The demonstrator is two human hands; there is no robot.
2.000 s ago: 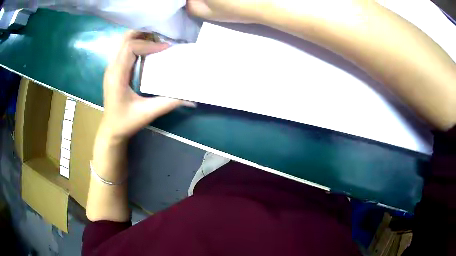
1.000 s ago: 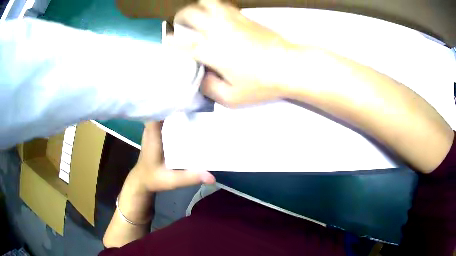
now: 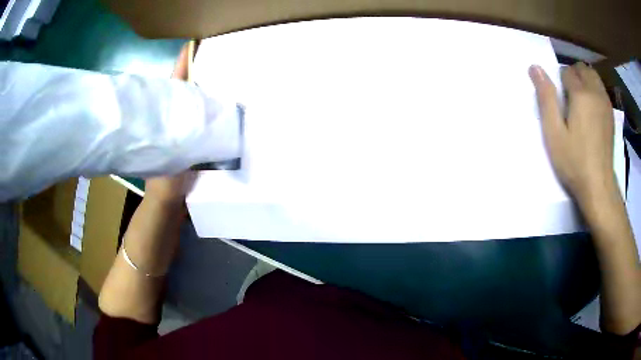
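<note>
A large white insert point(image 3: 393, 133) lies lengthwise in front of me, its front side folded down. A tall brown box panel point(image 3: 337, 8) curves behind it. A wrapped product point(image 3: 105, 123) in cloudy white covering lies over the insert's left end; a dark edge shows at its tip. My left hand point(image 3: 167, 184) is around the left end, largely hidden behind the wrapping, with a fingertip showing above. My right hand point(image 3: 582, 133) holds the right end, one finger lying on the white top.
The dark green bench point(image 3: 422, 271) has a pale edge. An open brown floor carton point(image 3: 46, 242) with a row of small white pieces is below left. Pale strips point(image 3: 28, 20) lie at the top left, and a white sheet edge point(image 3: 618, 151) shows at right.
My right hand has moved from the left end to the right end of the insert. The wrapped product came in from the left. The brown panel now stands behind the insert.
</note>
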